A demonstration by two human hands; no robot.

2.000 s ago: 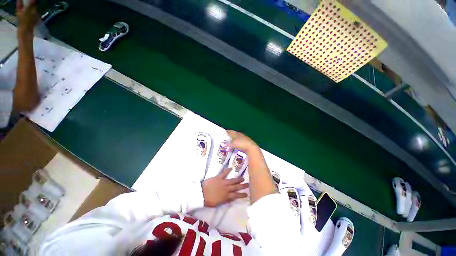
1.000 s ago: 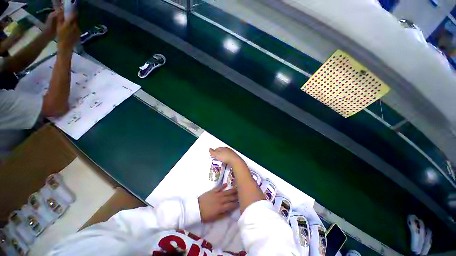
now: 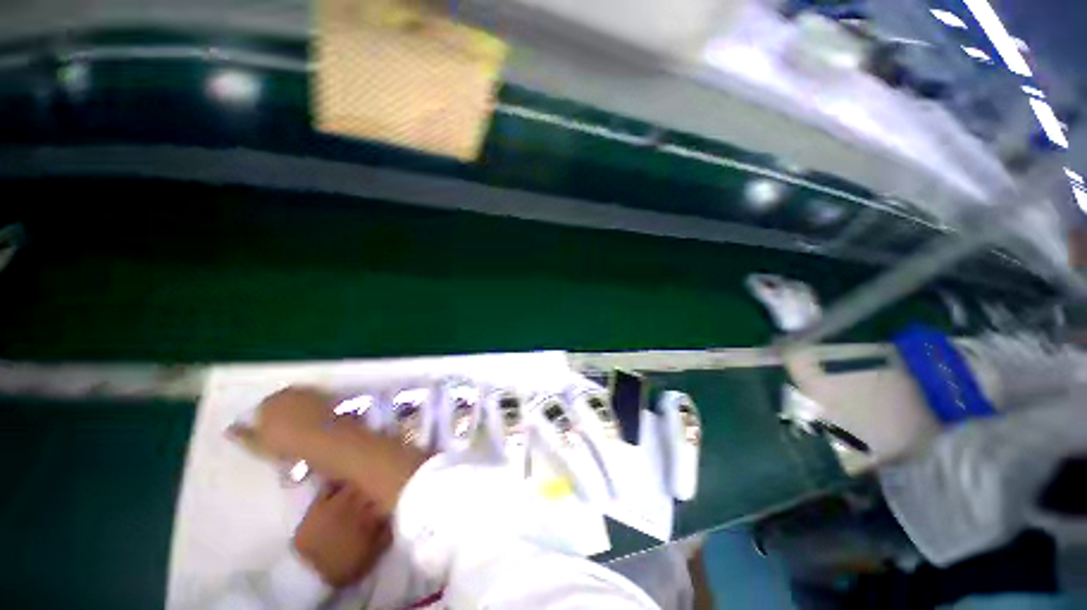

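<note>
White handsets with brown-and-silver panels, such as this one [image 3: 463, 414], lie in a row on a white paper sheet [image 3: 221, 477]. My right hand [image 3: 284, 423] is blurred and reaches across over the sheet's left part, left of the row. A small glossy white part [image 3: 298, 472] shows just below it; whether it is gripped is hidden. My left hand [image 3: 342, 533] is below my right forearm, with fingers curled and partly covered. A small yellow patch [image 3: 557, 486] lies below the row.
A black phone [image 3: 628, 403] and another handset [image 3: 683, 443] are right of the row. The green belt [image 3: 477, 286] runs behind, carrying white handsets [image 3: 787, 303]. A yellow dotted sheet [image 3: 405, 78] hangs above. At right, a person's arm with a blue band [image 3: 942, 372] reaches by a black-and-white object [image 3: 828, 423].
The view has swung right, so the carton and left neighbour are gone and the right neighbour shows. My right hand has moved left of the handset row; my left hand is now below my right forearm.
</note>
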